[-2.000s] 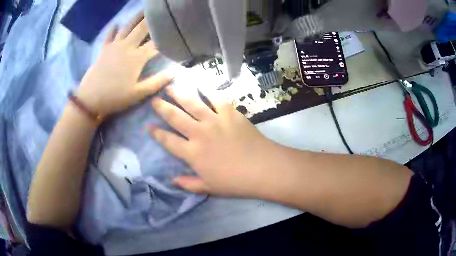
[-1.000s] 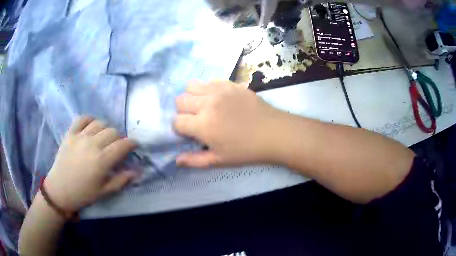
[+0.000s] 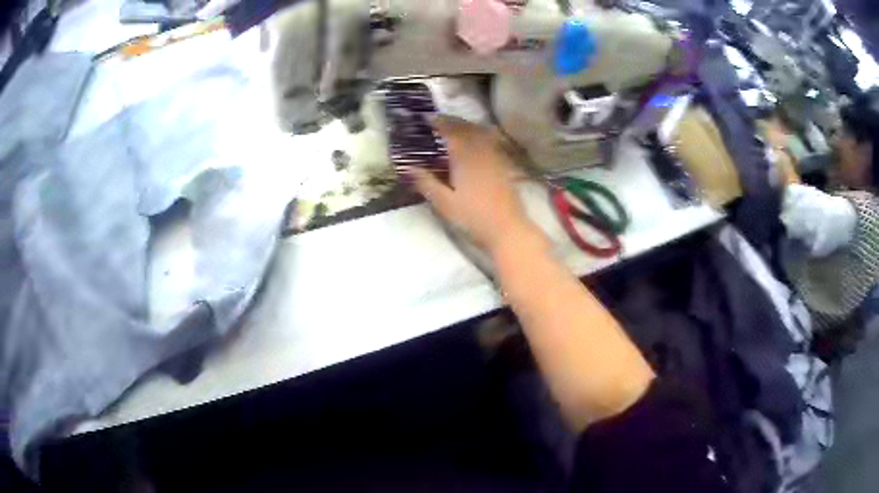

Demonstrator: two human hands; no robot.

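Observation:
My right hand is at the lower right of the smartphone, thumb and fingers apart; blur hides whether it grips it. The phone lies on the machine bed with its dark screen up. My left hand is not in view. A grey-blue garment panel lies loosely folded over the left of the table, with an opening near its middle and its lower edge past the table's front. The sewing machine's needle area is blurred, and the panel lies left of it.
Red- and green-handled scissors lie right of my hand on the white table. The machine head carries a pink hexagonal pad and a blue piece. Dark cloth hangs at the right. Another person is at the far right.
The view has swung right and up. My right hand has left the cloth and moved to the phone. My left hand has gone out of view. The panel lies untouched.

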